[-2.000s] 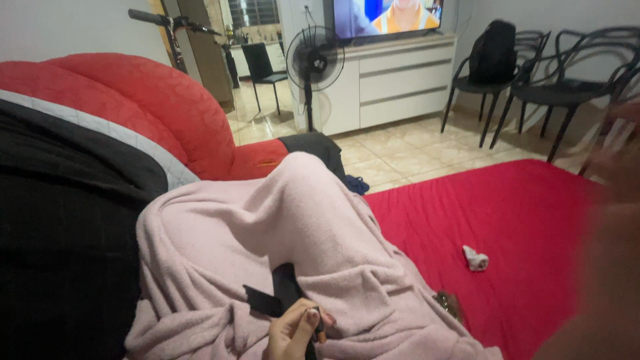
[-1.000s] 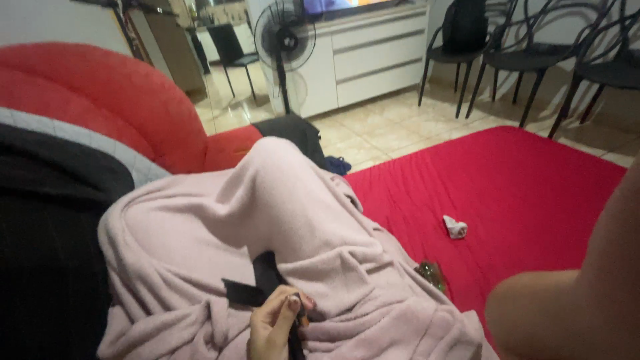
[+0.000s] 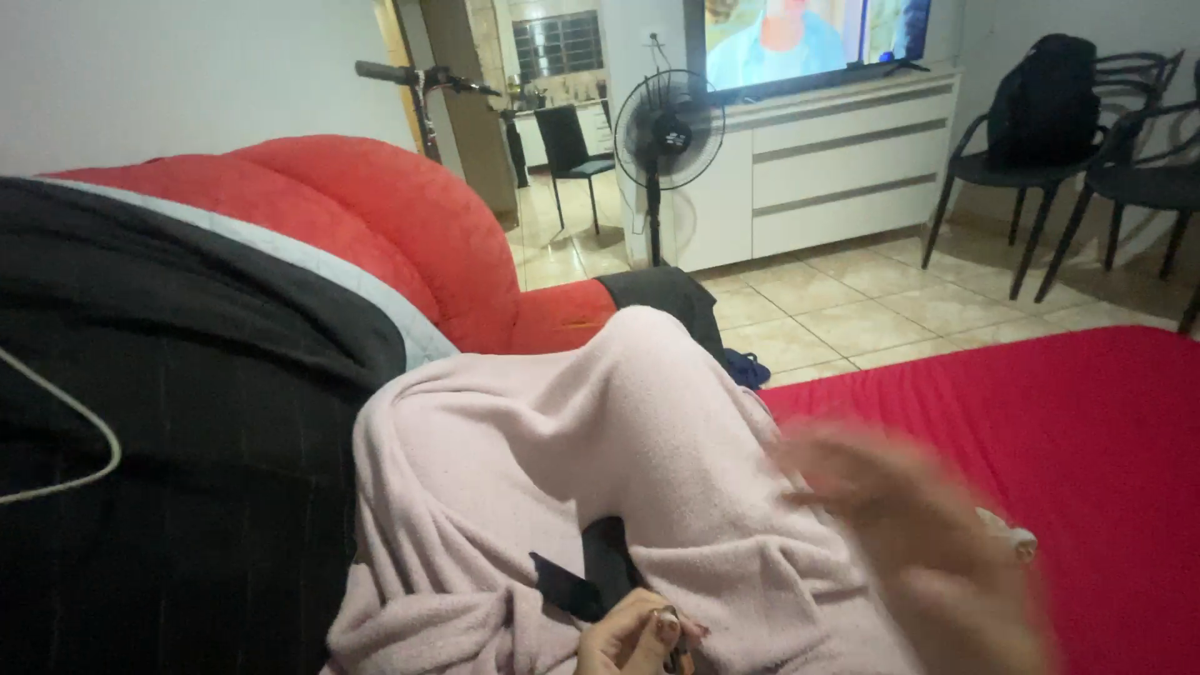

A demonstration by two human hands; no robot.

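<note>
My left hand [image 3: 637, 633], at the bottom centre, pinches a small item whose kind I cannot make out. Black strips of material [image 3: 572, 586] stick out beyond its fingers and lie on the pink blanket [image 3: 694, 450], which covers raised knees. To the right, my right hand [image 3: 900, 525] is strongly blurred by motion, above the blanket's edge and the red sheet. Whether it holds anything cannot be seen. Partly behind it, a small crumpled whitish item [image 3: 1022, 542] lies on the red sheet [image 3: 1116, 450].
A red sofa [image 3: 375, 216] with a black cover [image 3: 187, 394] is on the left, a pale cord [image 3: 103, 441] over it. Beyond stand a pedestal fan [image 3: 670, 136], a white drawer cabinet [image 3: 844, 169] under a television [image 3: 806, 42], and black chairs [image 3: 1022, 178], one bearing a black backpack [image 3: 1045, 103].
My right hand has come into view from the right edge, where only a blurred arm showed before. My left hand keeps its pinch near the black strips. The view has tilted up since one second ago.
</note>
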